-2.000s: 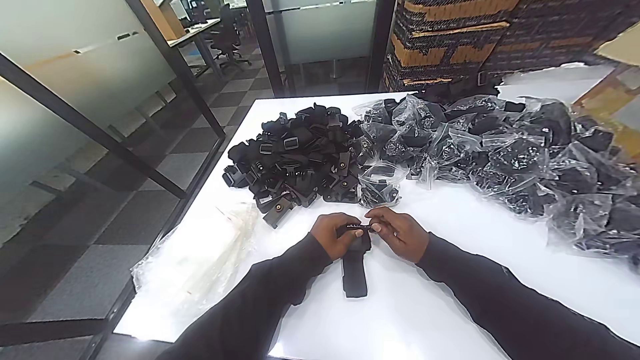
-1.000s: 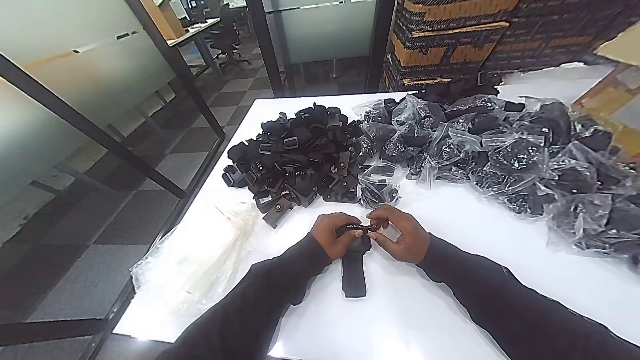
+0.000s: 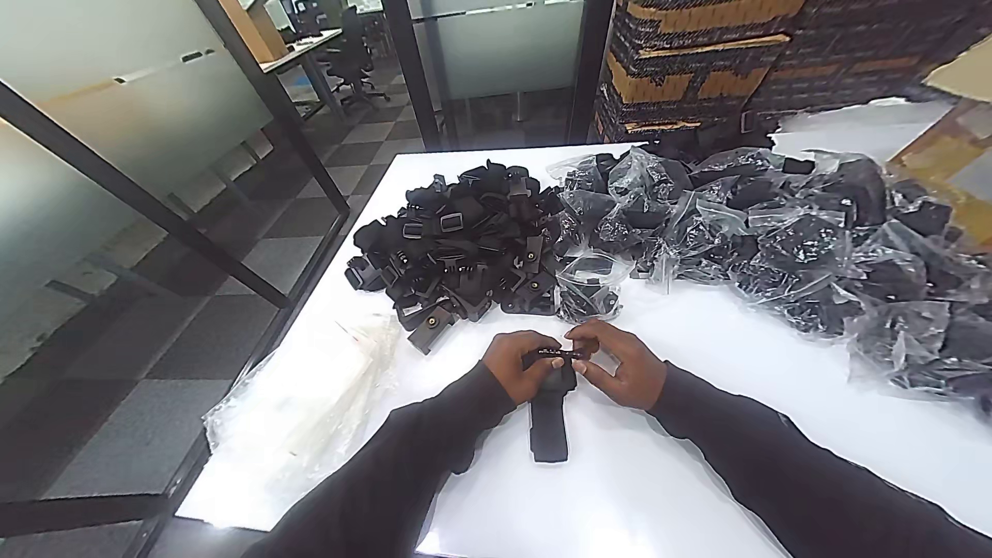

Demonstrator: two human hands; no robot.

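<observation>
My left hand (image 3: 524,366) pinches the top of a black strap (image 3: 549,430) at a dark plastic piece (image 3: 555,353), thumb in front. At the right end of that piece is my right hand (image 3: 620,364), its thumb and forefinger bent around the end; the exact contact of the fingertips is hard to make out. The strap's wide band hangs toward me and lies on the white table (image 3: 659,496). Just beyond my hands is a heap of black straps with buckles and mounts (image 3: 465,240).
Clear plastic bags with black parts (image 3: 806,240) cover the table's far right. Empty-looking clear plastic bags (image 3: 310,411) lie at the left edge. Behind the table stand stacked cardboard boxes (image 3: 697,62); a frosted glass partition (image 3: 132,93) with dark frames runs along the left.
</observation>
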